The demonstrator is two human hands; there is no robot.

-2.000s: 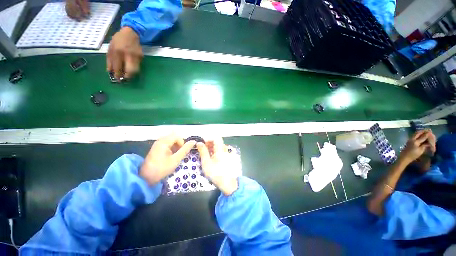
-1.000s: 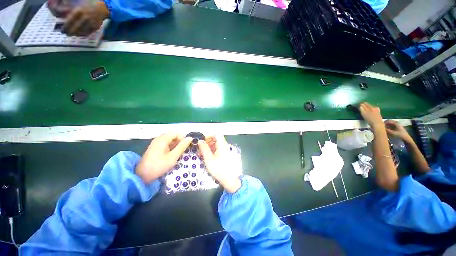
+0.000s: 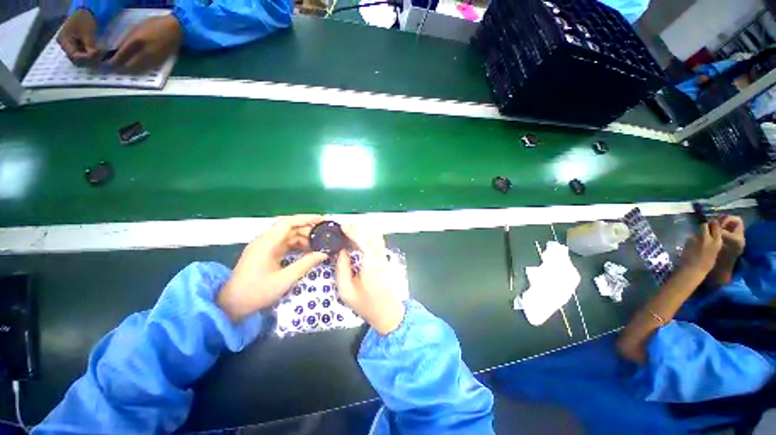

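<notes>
A round black watch case (image 3: 327, 238) is held up between my two hands, its flat dark face towards me. My left hand (image 3: 274, 262) grips its left side with thumb and fingers. My right hand (image 3: 366, 276) holds its right and lower edge. Below the hands, a shiny clear-white sheet (image 3: 316, 299) with rows of small dark round pads lies on the dark green mat. The hands hide the sheet's upper part.
The green conveyor belt (image 3: 255, 161) carries several dark cases. Right of the sheet lie a thin dark stick (image 3: 509, 257), a white wipe (image 3: 549, 285), pale sticks and a whitish bottle (image 3: 597, 238). A black device (image 3: 15, 327) lies far left. Other people's hands work opposite and at right.
The watch case has turned so that more of its face shows. The cases on the belt have moved left. A neighbour's hand at right reached to the belt and is now back.
</notes>
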